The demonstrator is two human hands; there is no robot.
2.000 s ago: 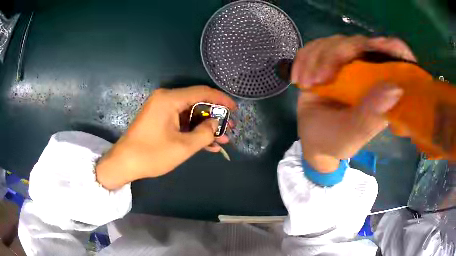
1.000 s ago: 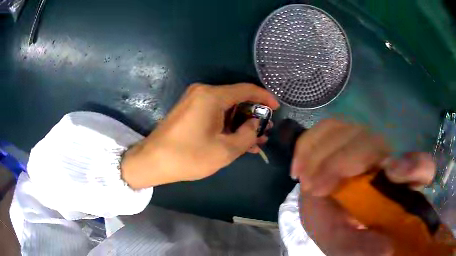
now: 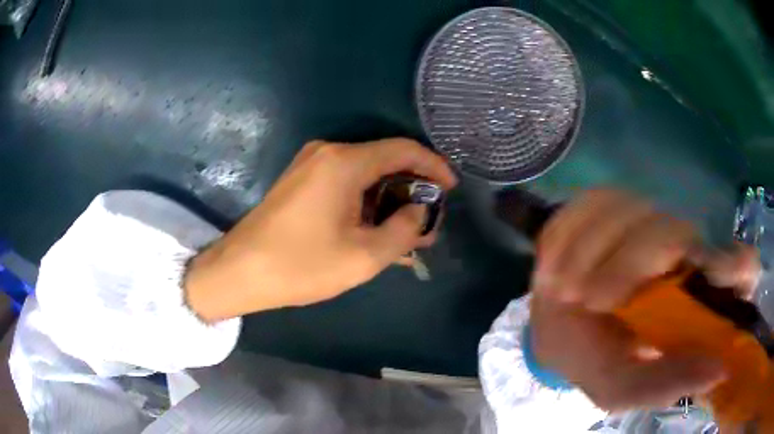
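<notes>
My left hand point(image 3: 314, 225) is bare and holds a small dark watch housing point(image 3: 422, 193) with shiny metallic insides between thumb and fingers, above the mat. A small pale sliver point(image 3: 420, 268) sticks out below its fingers. My right hand point(image 3: 624, 284), blurred, is wrapped around an orange electric screwdriver point(image 3: 679, 318). Its black nose point(image 3: 519, 212) points left toward the housing, with a gap between them. The screwdriver's rear is cut off at the lower right. The round grey screw plate point(image 3: 501, 95) lies beyond both hands. Single screws are too small to make out.
The dark green bench mat point(image 3: 339, 326) lies under the hands. Thin tweezers point(image 3: 55, 38) lie at the upper left beside a clear bag point(image 3: 17, 12). Clear plastic point(image 3: 754, 229) is at the right edge. A blue wrist strap point(image 3: 545, 364) is on my right wrist.
The orange screwdriver and my right hand have come down from beside the plate to the lower right. The plate and my left hand sit further right in the picture than at first.
</notes>
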